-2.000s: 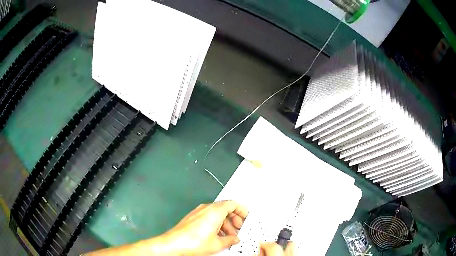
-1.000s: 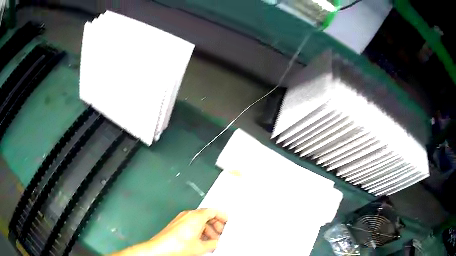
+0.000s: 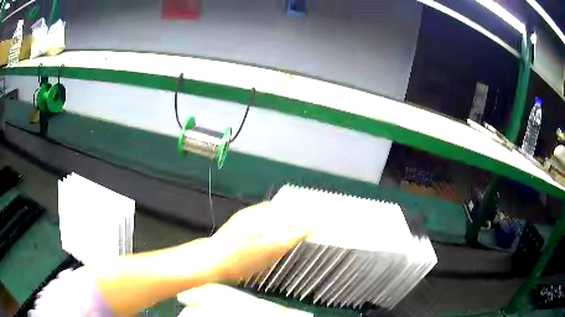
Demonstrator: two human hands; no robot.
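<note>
My left hand (image 3: 263, 238) reaches across to the near left end of the dense row of upright white boards (image 3: 365, 247). Its fingers lie at the board edges; whether they grip a board cannot be told. A white work pad or board (image 3: 241, 303) shows at the bottom edge, partly cut off. The solder spool (image 3: 204, 142) with green flanges hangs from the shelf, and its thin solder wire (image 3: 211, 198) runs down behind my forearm. My right hand is out of the picture.
A few white boards (image 3: 93, 220) stand upright in the black rack (image 3: 52, 285) at left. The green-framed shelf (image 3: 334, 117) crosses above. A second green spool (image 3: 51, 98) hangs far left. A plastic bottle (image 3: 531, 127) stands on the shelf at right.
The view has tilted up, showing the shelf. My left hand has moved from the flat work to the dense board row. My right hand, seen earlier with the soldering iron, is out of view.
</note>
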